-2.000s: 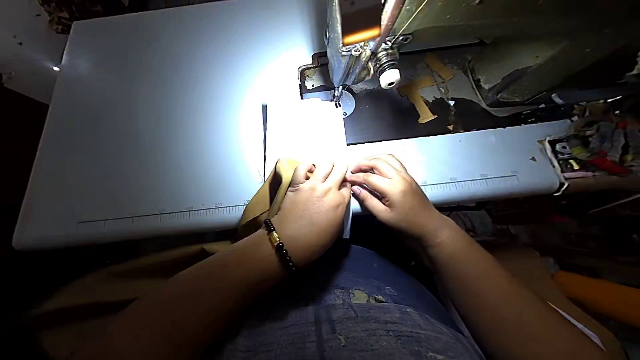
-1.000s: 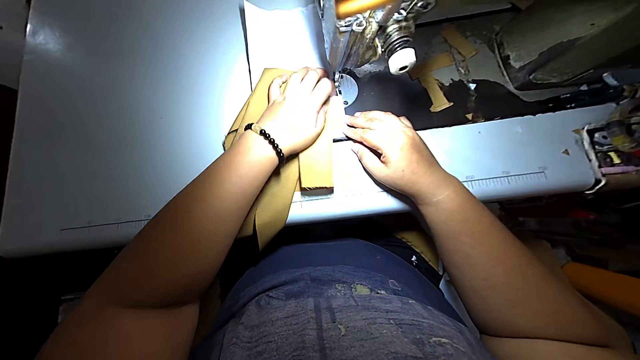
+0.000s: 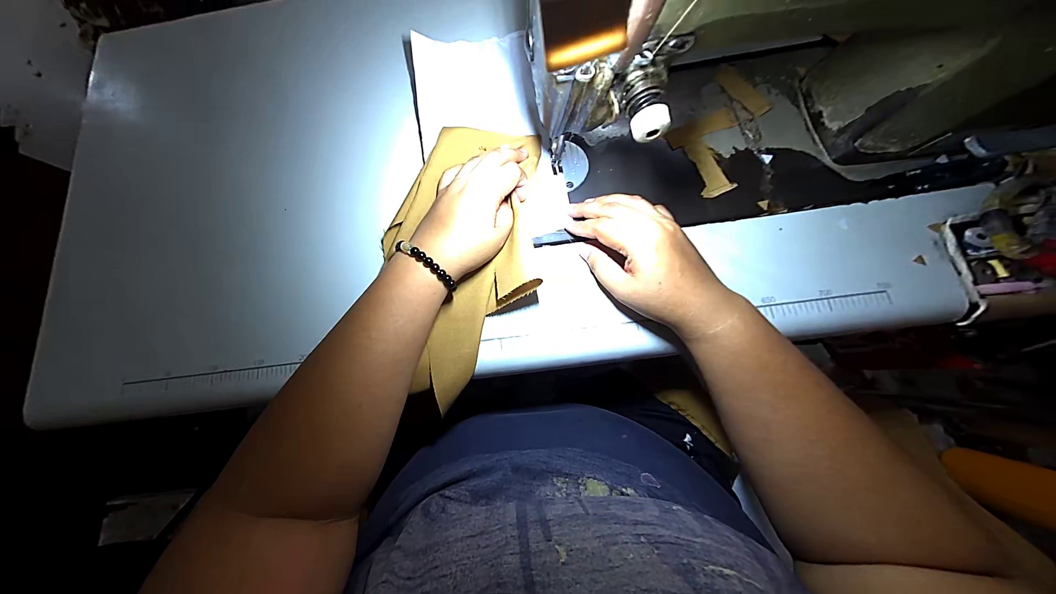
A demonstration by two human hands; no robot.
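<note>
White fabric [image 3: 470, 82] lies on the sewing machine table, its right edge running under the presser foot [image 3: 557, 153]. Tan fabric [image 3: 462, 322] is bunched over its near part, with one end hanging past the table's front edge. My left hand [image 3: 474, 210], wearing a dark bead bracelet [image 3: 427, 266], presses on the tan fabric left of the foot, fingers bent and close together. My right hand [image 3: 639, 247] rests at the near right edge of the white fabric, fingertips on it, just below the round needle plate [image 3: 575, 165]. Whether its fingers pinch the edge is hard to tell.
Tan scraps [image 3: 705, 157] lie on the dark machine bed at right. The machine's tension knob [image 3: 650, 122] hangs above the bed. A printed ruler [image 3: 825, 304] runs along the table's front edge. Small items fill a tray [image 3: 990, 256] at the far right.
The white fabric has moved away from me past the presser foot since two seconds ago. More of the tan fabric now shows on the table, under and around my left hand.
</note>
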